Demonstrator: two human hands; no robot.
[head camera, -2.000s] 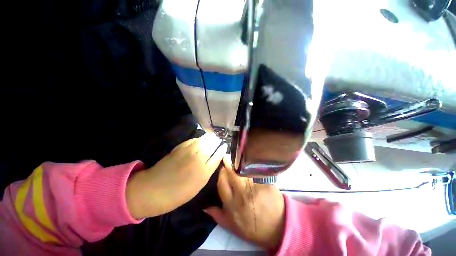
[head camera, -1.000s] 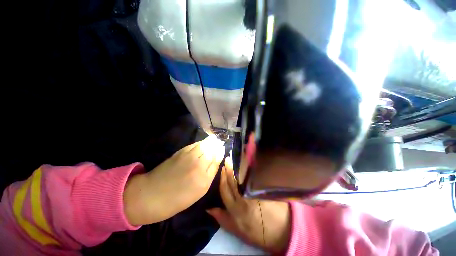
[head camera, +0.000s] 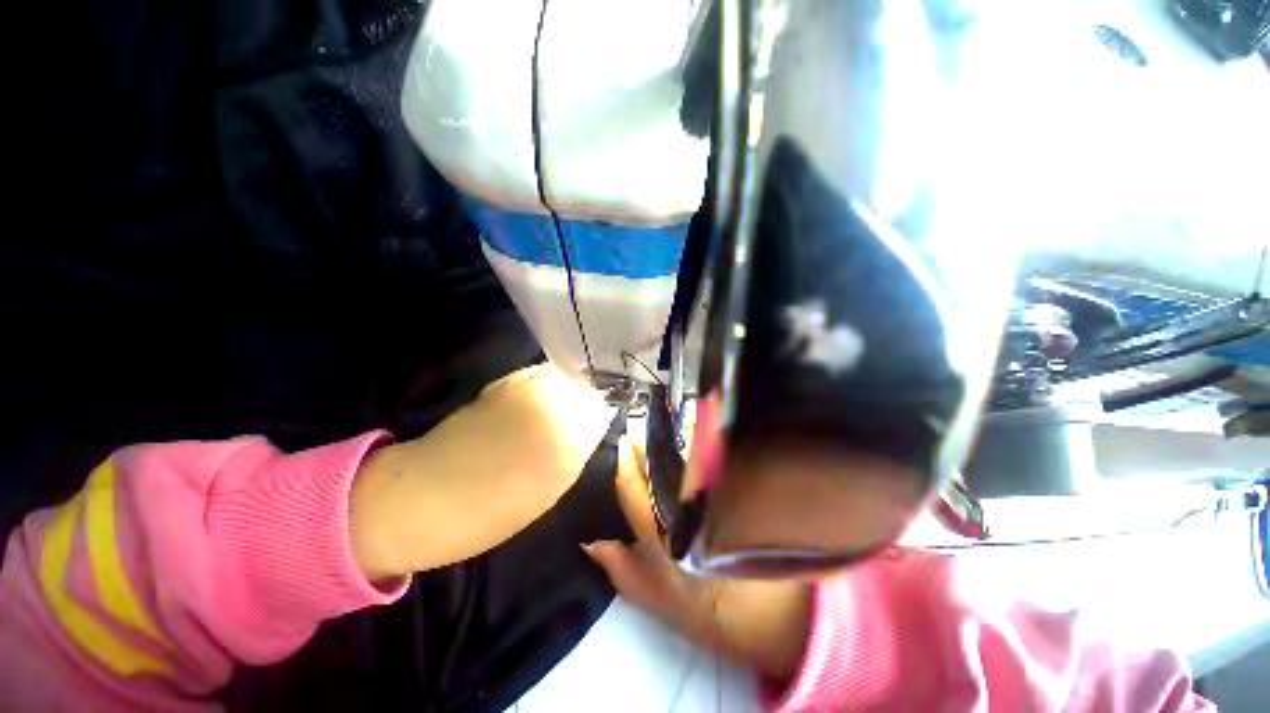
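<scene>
The black garment (head camera: 279, 320) lies as a large dark heap left of the sewing machine head (head camera: 599, 153) and runs under both hands. My left hand (head camera: 488, 467) lies on the black fabric beside the presser foot (head camera: 620, 394); its fingertips are hidden or washed out by glare. My right hand (head camera: 710, 592) is below and right of the needle area, with its fingers on the fabric edge. It is blurred and partly covered by the shiny curved guard (head camera: 850, 362). I cannot tell whether either hand grips the cloth.
A grey knob (head camera: 1045, 453) stands on the machine's right side. The thread snips (head camera: 961, 513) lie on the white table (head camera: 1114, 578), mostly hidden behind the guard. Blue scissor handles (head camera: 1258, 536) show at the right edge. A dark thread runs down the machine head.
The view has shifted, so the guard hides more of the snips and right hand than two seconds ago. My left hand has moved slightly up and left from the needle area. More white table shows below my right hand.
</scene>
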